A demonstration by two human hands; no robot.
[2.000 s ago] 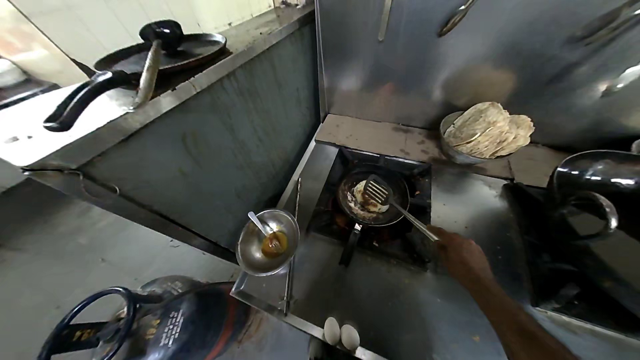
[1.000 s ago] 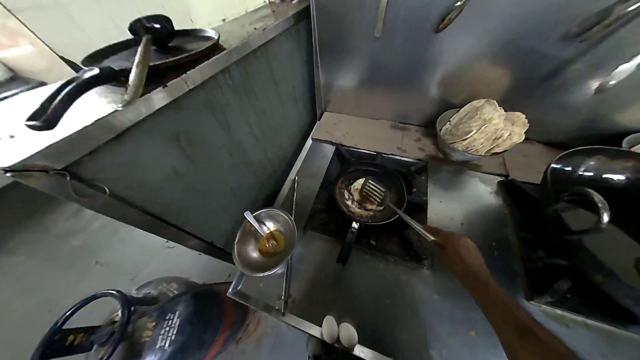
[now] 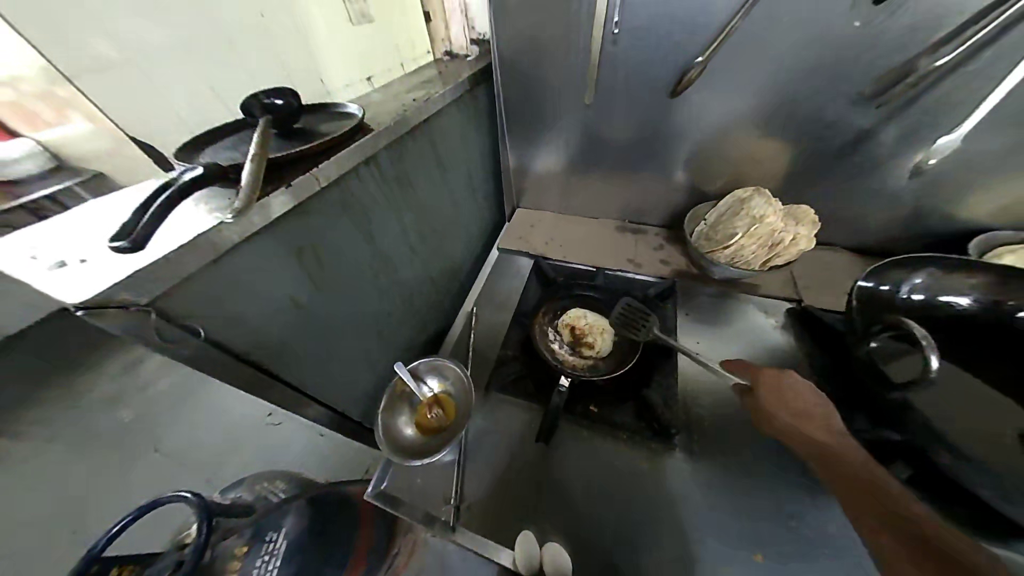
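Observation:
My right hand (image 3: 788, 404) grips the handle of a slotted metal turner (image 3: 636, 322), whose blade is over the right rim of a small black frying pan (image 3: 624, 364). A round, browned piece of food (image 3: 586, 333) lies in the pan, clear of the blade. The pan rests on a black gas burner (image 3: 640, 416), its handle pointing toward me. Left of the burner a tilted steel bowl (image 3: 396, 416) holds a spoon (image 3: 410, 380) and some yellow-orange liquid (image 3: 434, 413). Two white eggs (image 3: 526, 552) are at the counter's front edge. My left hand is out of view.
Flatbreads (image 3: 756, 228) fill a bowl behind the burner. A large black pan (image 3: 944, 296) with a loop handle stands at right. On the left ledge are a flat griddle (image 3: 320, 128) and a black ladle (image 3: 272, 108). A gas cylinder (image 3: 320, 528) stands below. Utensils hang on the steel wall.
The turner blade was over the food inside the pan; it has moved right to the rim. The food now shows whole, with a browned top.

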